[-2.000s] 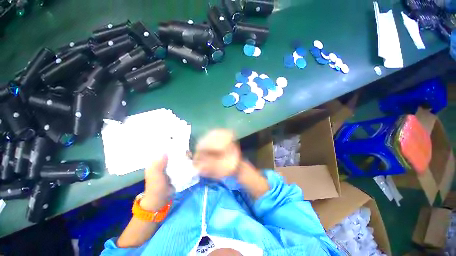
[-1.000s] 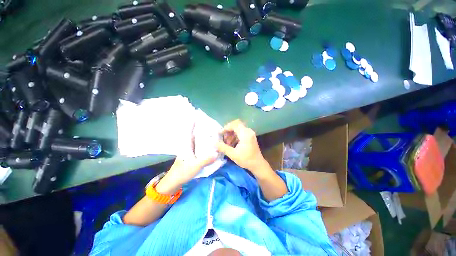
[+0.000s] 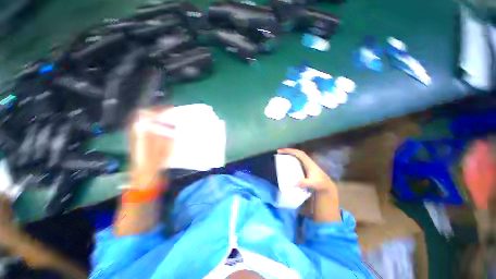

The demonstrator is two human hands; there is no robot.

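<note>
My right hand [image 3: 311,177] holds a white wrapped unit [image 3: 290,180] in front of the smock, just off the table edge. My left hand [image 3: 150,136], with the orange watch band on its wrist, is blurred at the left side of the white wrapping sheets [image 3: 198,136]; whether it grips anything cannot be told. The sheets lie flat at the table edge. Black cylindrical units [image 3: 122,71] are heaped at the left and back. Round discs [image 3: 310,93], blue and white, lie loose right of the units.
Open cartons [image 3: 405,229] with white packets stand below the table edge at the right. A blue stool [image 3: 424,171] with an orange-red top is beyond them. White strips [image 3: 477,52] lie at the far right of the green table [image 3: 245,128]. A blurred brown shape shows at the lower left.
My hands have moved apart. The right has gone right with the white wrapped unit; the left has gone left to the sheet stack. The whole view is more blurred.
</note>
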